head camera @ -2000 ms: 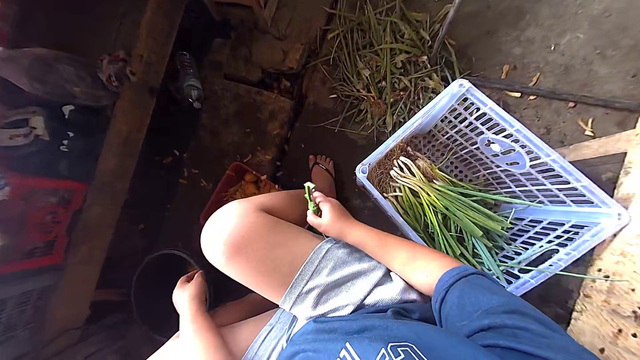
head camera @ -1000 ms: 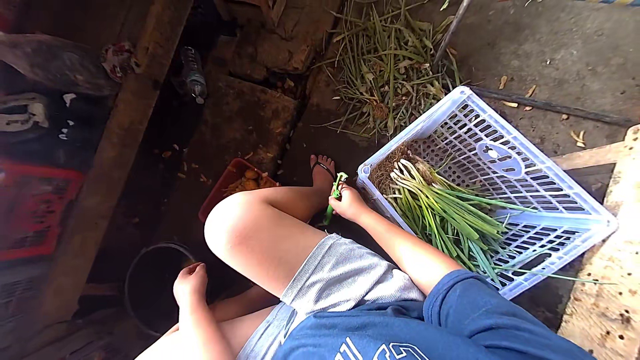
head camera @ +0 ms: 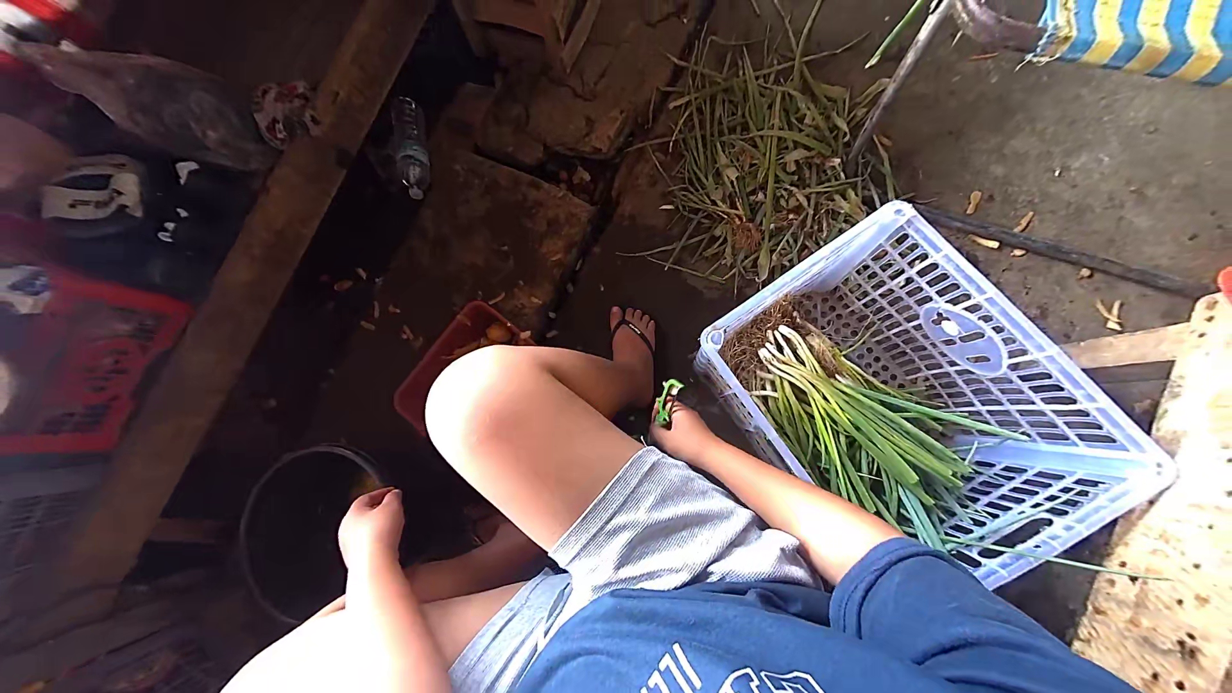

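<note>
My right hand (head camera: 679,430) is closed around a small green plastic-looking tool (head camera: 666,402), whose exact kind I cannot tell. It is low beside my knee, just left of a pale lavender plastic crate (head camera: 1025,404). A bunch of green onions (head camera: 866,423) lies in the crate, white ends and roots toward the upper left. Over the rim of a dark round bucket (head camera: 252,539) is my left hand (head camera: 372,525), fingers curled; whether it holds anything is not visible.
A heap of discarded leaves (head camera: 770,154) lies beyond the crate. A red container (head camera: 423,375) with orange-brown contents sits behind my knee. A plastic bottle (head camera: 410,149), a wooden beam (head camera: 241,279) and a red crate (head camera: 154,366) are at left, a wooden board (head camera: 1145,539) at lower right.
My right hand with the green tool has moved down, from beside my foot to between my leg and the crate. A striped blue, yellow and white cloth now shows more at the upper right.
</note>
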